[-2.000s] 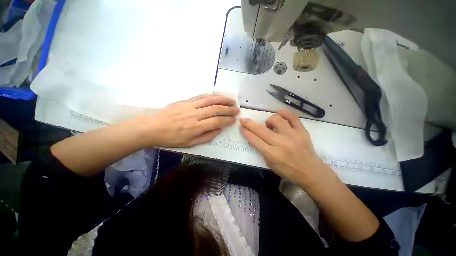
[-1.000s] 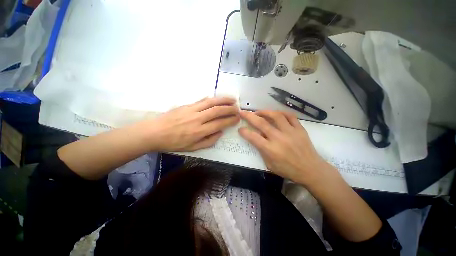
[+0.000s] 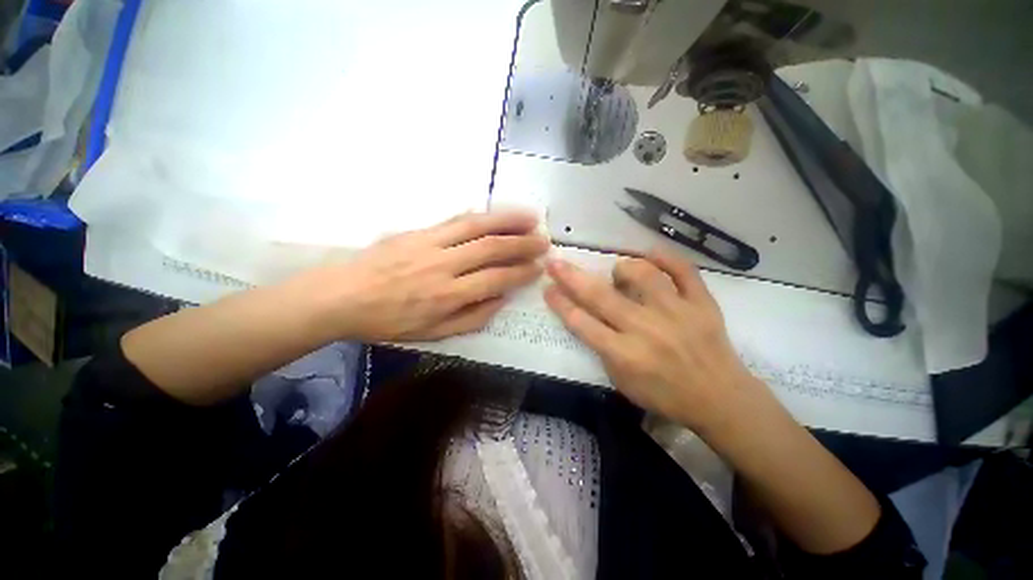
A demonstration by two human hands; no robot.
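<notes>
A white fabric piece (image 3: pixel 537 218) lies flat on the white table at the corner of the machine bed; it almost vanishes against the table. My left hand (image 3: pixel 436 281) lies flat on it, fingers together and pointing right, and covers most of it. My right hand (image 3: pixel 640 323) rests just to the right, its index and thumb tips at the edge of the piece, other fingers curled. The fingertips of both hands nearly meet. Whether the right fingers pinch the cloth cannot be told.
Thread snips (image 3: pixel 691 229) lie on the machine bed (image 3: pixel 589 204). Black shears (image 3: pixel 838 193) lie right of them, beside a long white cut piece (image 3: pixel 938 215). The sewing machine head (image 3: pixel 634 40) stands above. A blue-rimmed basket (image 3: pixel 110 79) is at left. A ruler scale (image 3: pixel 833 387) runs along the front edge.
Both hands stay in nearly the same place. The right fingers have shifted slightly and curled more since one second ago. The view has moved a little, so the machine and tools appear farther right.
</notes>
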